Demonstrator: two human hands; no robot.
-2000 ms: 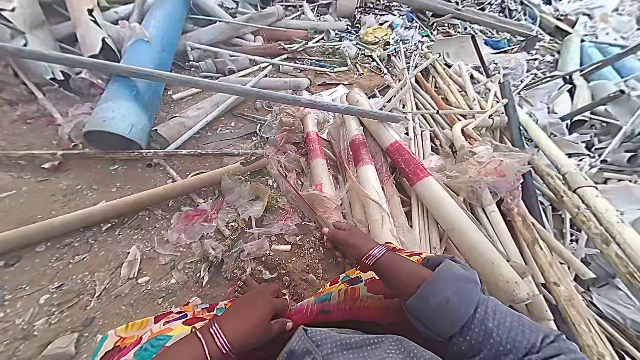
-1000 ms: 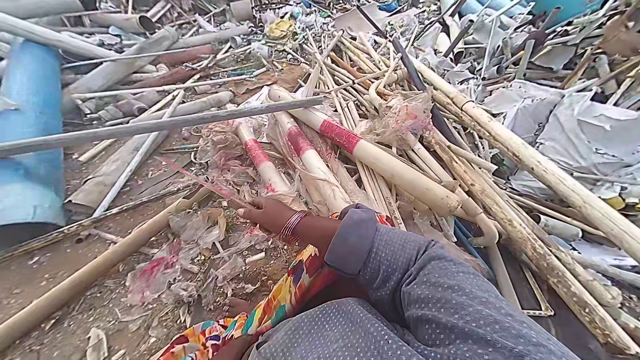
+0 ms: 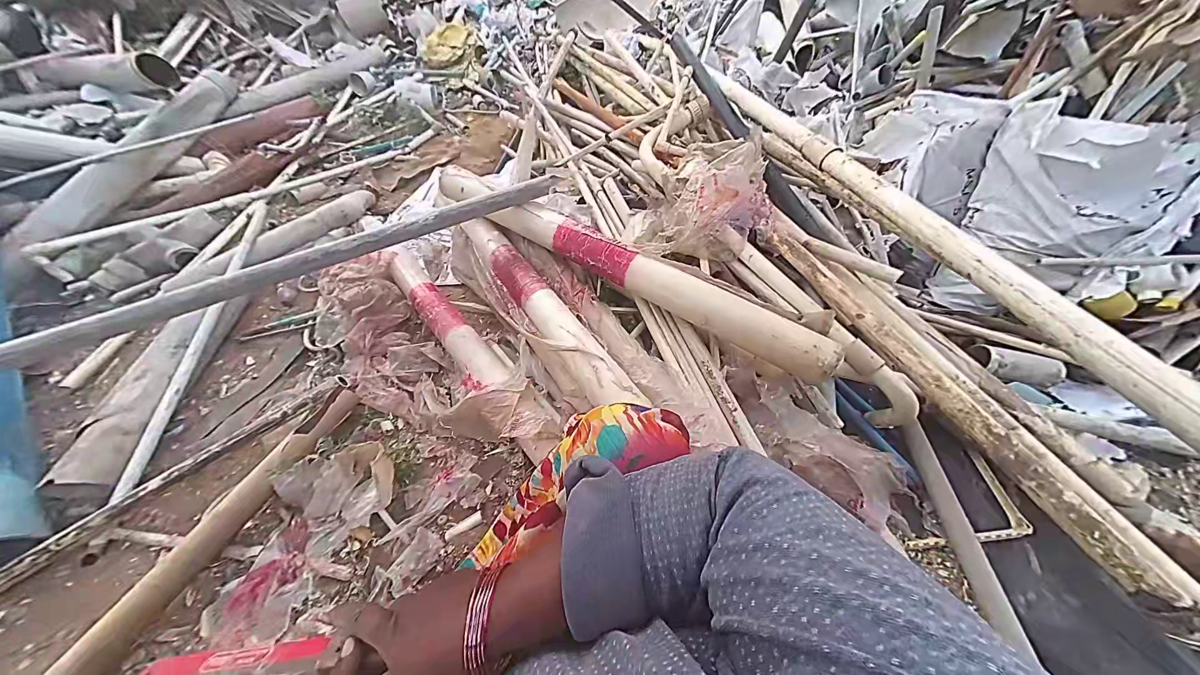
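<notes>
My right hand [image 3: 380, 630], with several bangles at the wrist below a grey dotted sleeve, is at the bottom edge, left of centre. Its fingers are curled on a flat red object [image 3: 239, 657], partly cut off by the frame's edge; its kind is unclear. My left hand is out of view. Beyond my colourful cloth-covered knee [image 3: 600, 441] lie white plastic pipes with red bands: a left one [image 3: 455, 328], a middle one [image 3: 553, 314] and a right one [image 3: 694, 295]. Torn clear plastic film [image 3: 375, 352] lies around them.
A long grey pipe [image 3: 281, 267] crosses above the ground at left. A tan pipe [image 3: 197, 562] lies at lower left. Long dirty pipes [image 3: 975, 253] run along the right, beside crumpled white sheets [image 3: 1069, 187]. Heaps of scrap pipes fill the back.
My right hand has moved away from the banded pipes toward the lower left. My left hand, seen two seconds ago, has left the view. The view has turned to the right.
</notes>
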